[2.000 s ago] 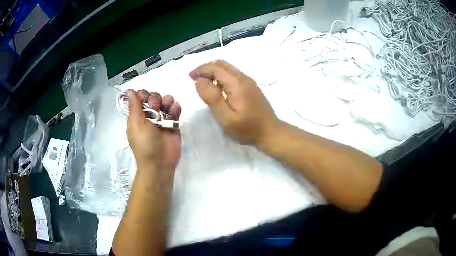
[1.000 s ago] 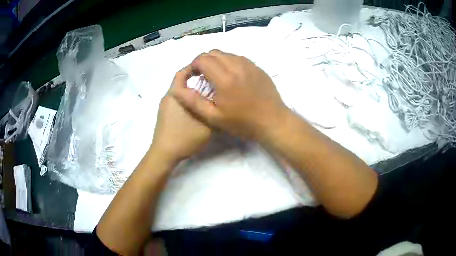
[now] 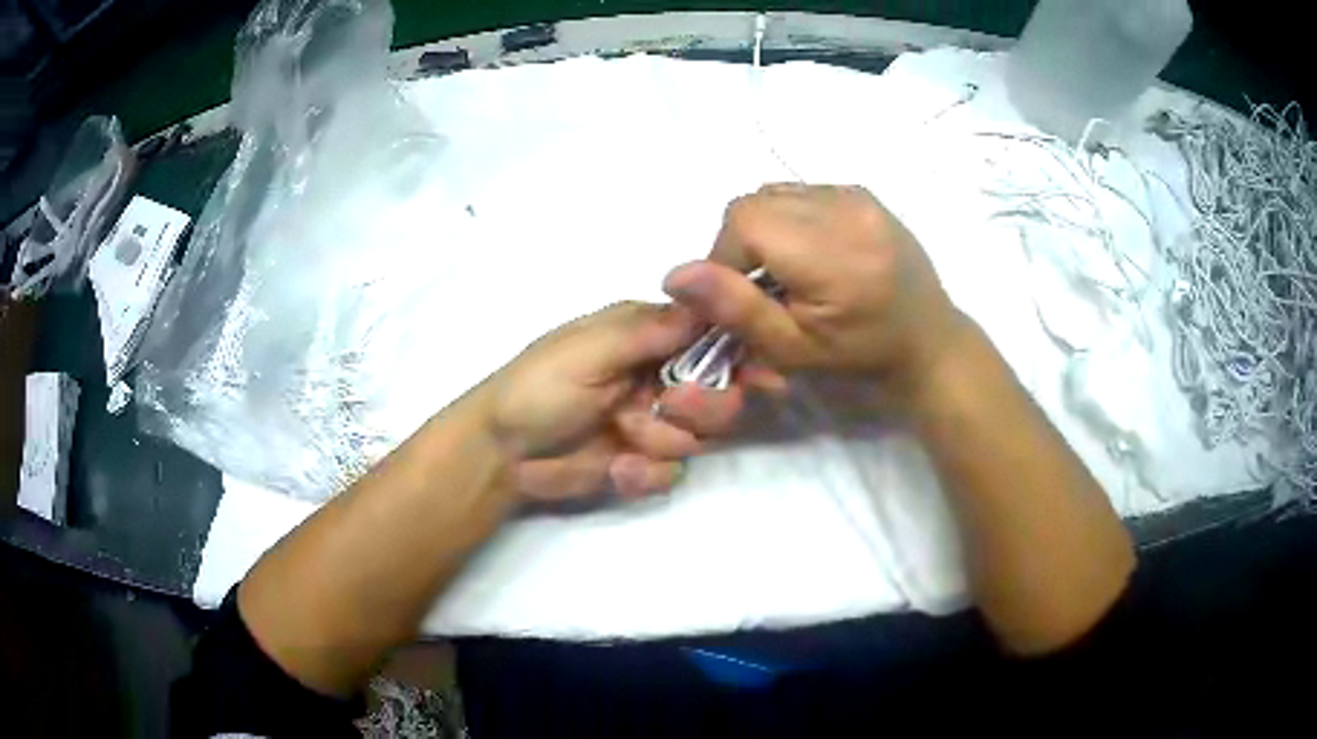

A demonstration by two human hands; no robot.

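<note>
A coiled white cable [image 3: 699,361] is a small tight bundle of loops between my two hands, above the middle of the white cloth [image 3: 578,570]. My left hand [image 3: 614,404] grips its lower left part with thumb and fingers. My right hand [image 3: 831,282] is closed over its upper right end. The fingers hide much of the bundle, and its cable ends cannot be made out.
A large tangled cable pile [image 3: 1249,289] lies at the far right, with loose cables [image 3: 1062,217] beside it. A translucent container [image 3: 1098,58] stands at the back right. A crumpled clear bag [image 3: 275,289], printed paper [image 3: 140,260] and a white card stack [image 3: 51,440] are at the left.
The cable went from loose loops in my left hand to a tight bundle held by both hands. My right hand came over to it. The view has shifted, too.
</note>
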